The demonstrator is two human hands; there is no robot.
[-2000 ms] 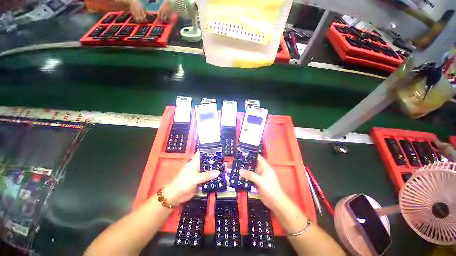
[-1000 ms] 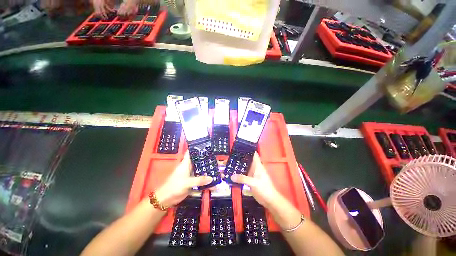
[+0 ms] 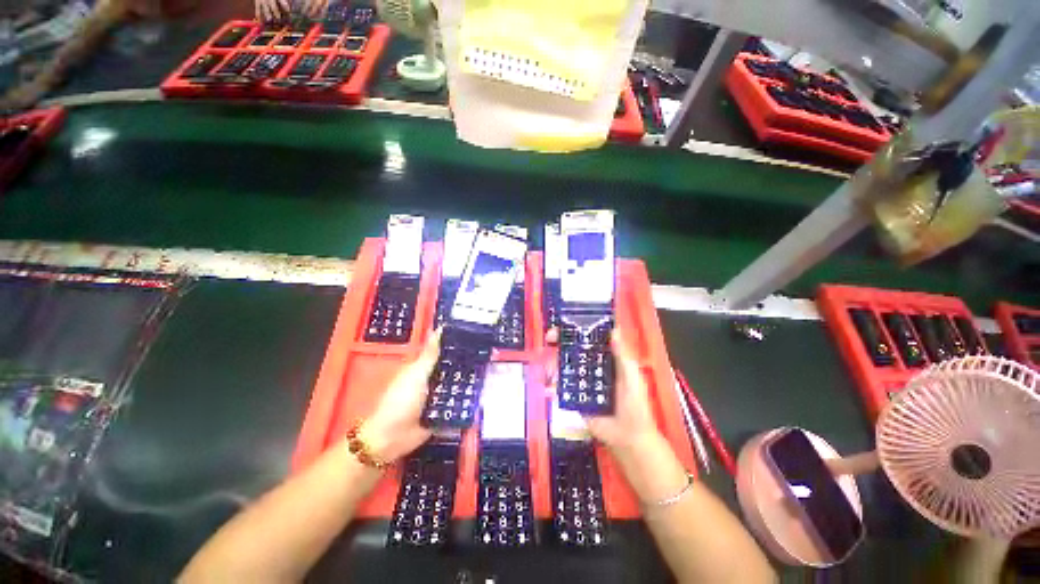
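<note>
My left hand (image 3: 401, 402) holds an open black flip phone (image 3: 455, 382) by its lower half, tilted to the right, its screen lit white with a dark bluish area. My right hand (image 3: 627, 399) holds another open flip phone (image 3: 586, 371) upright, its white screen showing a blue block. Both are above a red tray (image 3: 363, 394). Several open phones with lit screens stand in the tray's far row, partly hidden by the held ones. In the near row are three open phones, such as the middle one (image 3: 504, 496), with white-numbered keypads towards me.
A green conveyor belt (image 3: 262, 183) runs beyond the tray. A translucent bin with yellow paper (image 3: 536, 80) hangs above it. At right are a pink fan (image 3: 969, 451), a smartphone (image 3: 812, 493) on a pink base, a red pen (image 3: 707, 422) and a metal post (image 3: 804, 234). Another person's hands show at top left.
The left-hand phone has swung from leaning left to leaning right. The right-hand phone has turned from tilted to nearly upright. Both thumbs have moved off the keypads. A red tray edge has appeared at far left.
</note>
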